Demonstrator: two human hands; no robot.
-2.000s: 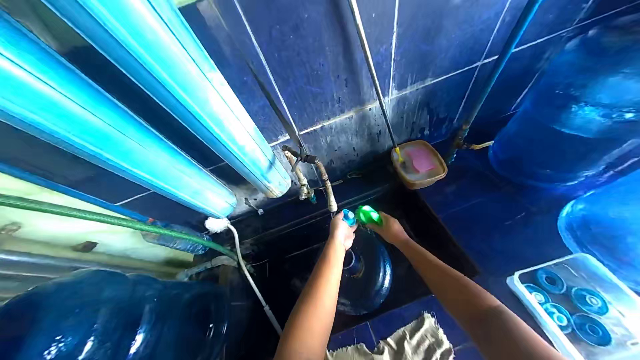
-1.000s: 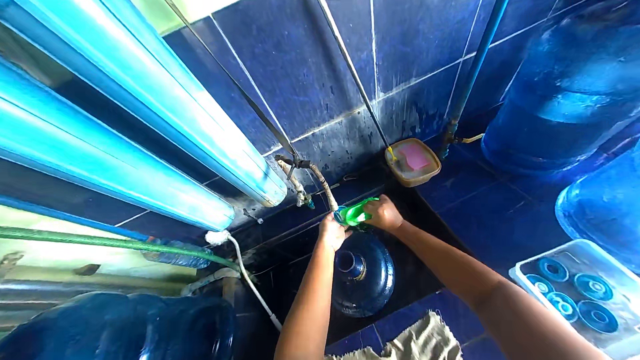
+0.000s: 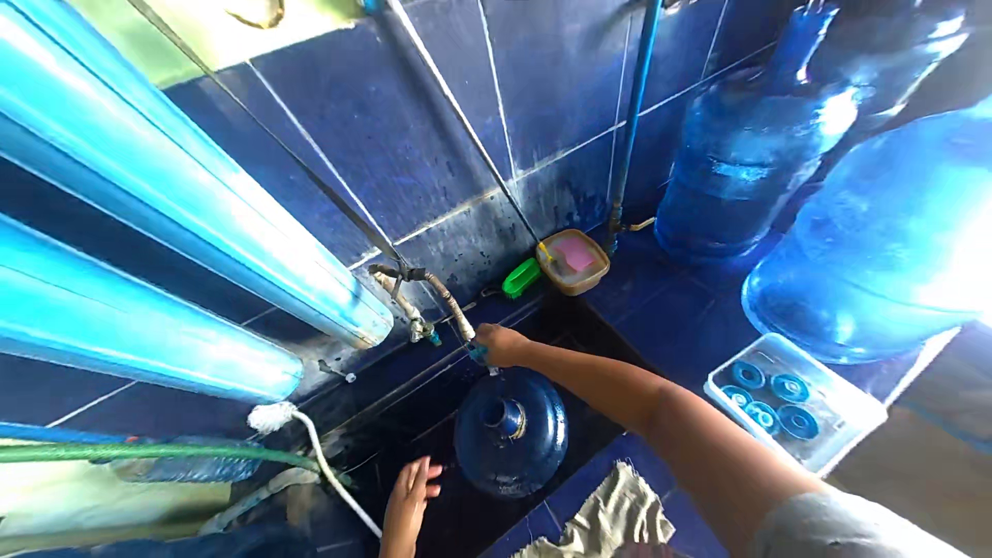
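Note:
My right hand (image 3: 501, 346) is closed around the blue faucet (image 3: 478, 354) at the end of a wrapped pipe. Just under that faucet stands a blue water jug (image 3: 511, 442), upright, its uncapped neck facing up. My left hand (image 3: 413, 488) is left of the jug with fingers apart, holding nothing. A green scrub brush (image 3: 521, 278) lies by the wall, beside a tan basin (image 3: 573, 262) with a pink item inside.
Large blue jugs (image 3: 744, 163) stand at the right. A clear plastic box (image 3: 841, 422) holds several blue caps. A beige cloth (image 3: 612, 511) lies on the tiles at the bottom. Blue pipes (image 3: 310, 287), a green hose (image 3: 155, 451) and a second faucet (image 3: 425, 332) are at the left.
The green brush has left my hands and lies beside the basin. My left hand has moved down and left, away from the faucet. My right hand has gone onto the faucet.

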